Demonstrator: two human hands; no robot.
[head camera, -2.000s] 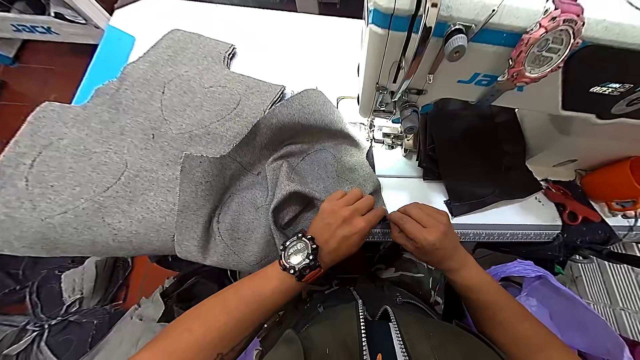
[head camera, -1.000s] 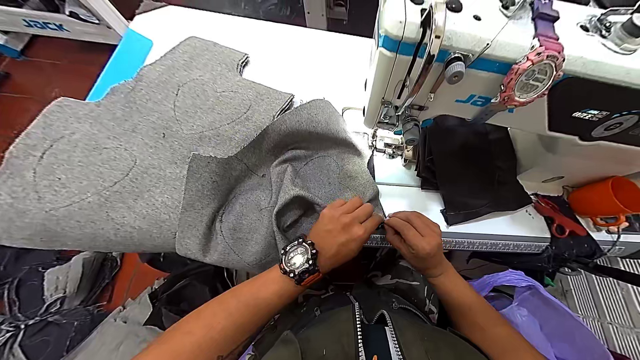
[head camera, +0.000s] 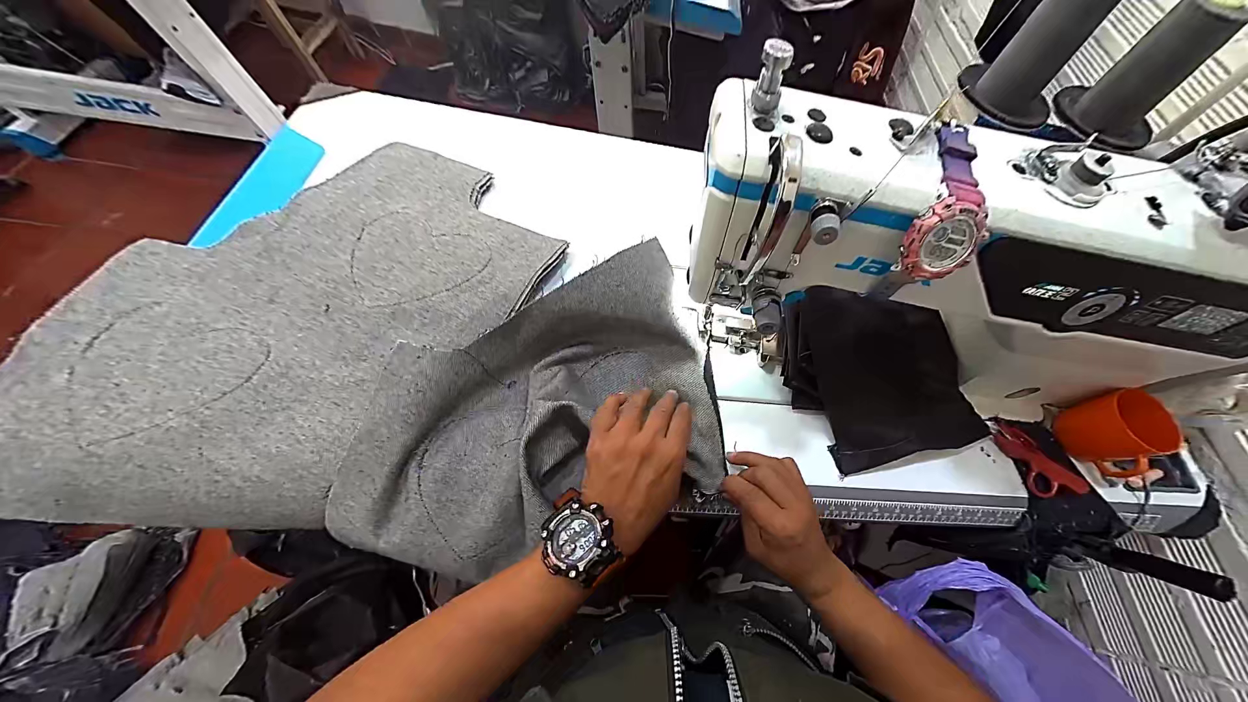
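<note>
A gray fabric panel (head camera: 468, 439) with drawn curved lines lies bunched on the table, its right edge running to the presser foot (head camera: 736, 331) of a white and blue Jack sewing machine (head camera: 877, 234). My left hand (head camera: 639, 458), with a black digital watch at its wrist, rests flat on the folds, fingers somewhat apart. At the panel's lower right corner, my right hand (head camera: 775, 502) pinches the edge, where a dark strip shows, between thumb and forefinger. More gray cut pieces (head camera: 244, 331) are stacked on the left, partly under this panel.
Folded black fabric pieces (head camera: 877, 380) lie beside the needle area. Farther right are red-handled scissors (head camera: 1038, 458) and an orange mug (head camera: 1116, 429). A pink and purple watch (head camera: 946, 234) hangs on the machine. A ruler strip (head camera: 916, 510) follows the table's front edge; a purple plastic bag (head camera: 985, 624) is below.
The panel's upper part now lies flatter beside the presser foot. My left hand's fingers have moved off the right edge onto the folds and spread; my right hand stays at the corner.
</note>
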